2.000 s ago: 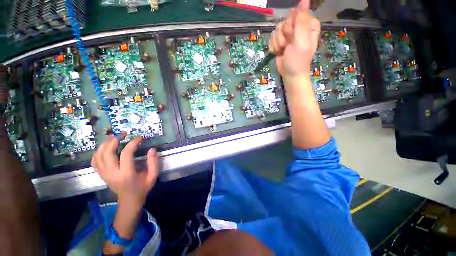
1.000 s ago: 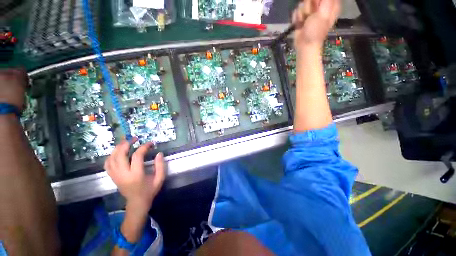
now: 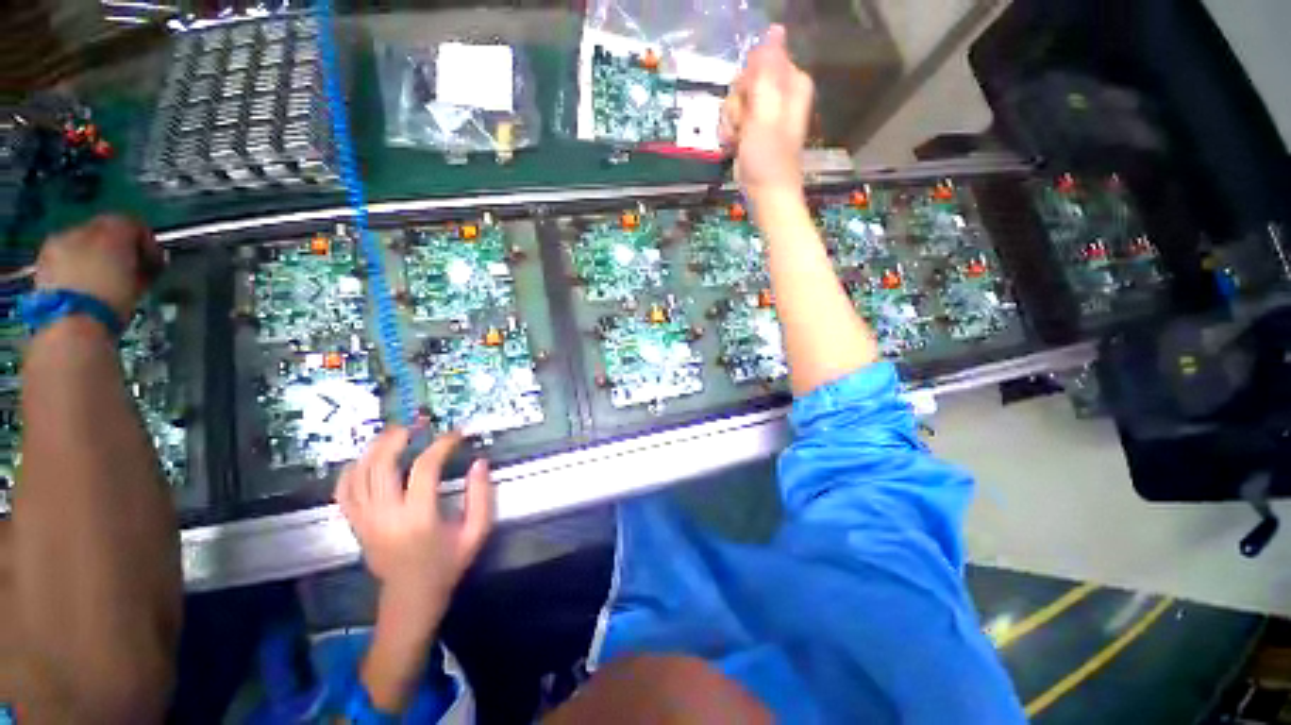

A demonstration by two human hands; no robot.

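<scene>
Green circuit boards (image 3: 649, 357) with orange parts lie four to a dark-rimmed carrier (image 3: 555, 333), the carriers end to end along a silver rail (image 3: 623, 475). My left hand (image 3: 414, 513) rests at the rail's near edge, fingers apart and empty, beside the lower end of a blue coiled cord (image 3: 371, 255). My right hand (image 3: 772, 121) is closed like a fist above the far edge of the line. A slim dark tool (image 3: 719, 186) shows just below it, small and blurred. My right forearm covers part of the boards beneath.
Another person's arm with a blue wrist band (image 3: 68, 306) reaches over the carriers at the left. Behind the line are ribbed grey stacked parts (image 3: 241, 106), a clear bag (image 3: 460, 99), a bagged board (image 3: 633, 99) and orange-and-black parts (image 3: 78, 142). Black equipment (image 3: 1196, 368) stands right.
The view has shifted, showing more behind the line. My right hand has moved left along the line's far side. My left hand stays at the rail. The other person's hand has come into view.
</scene>
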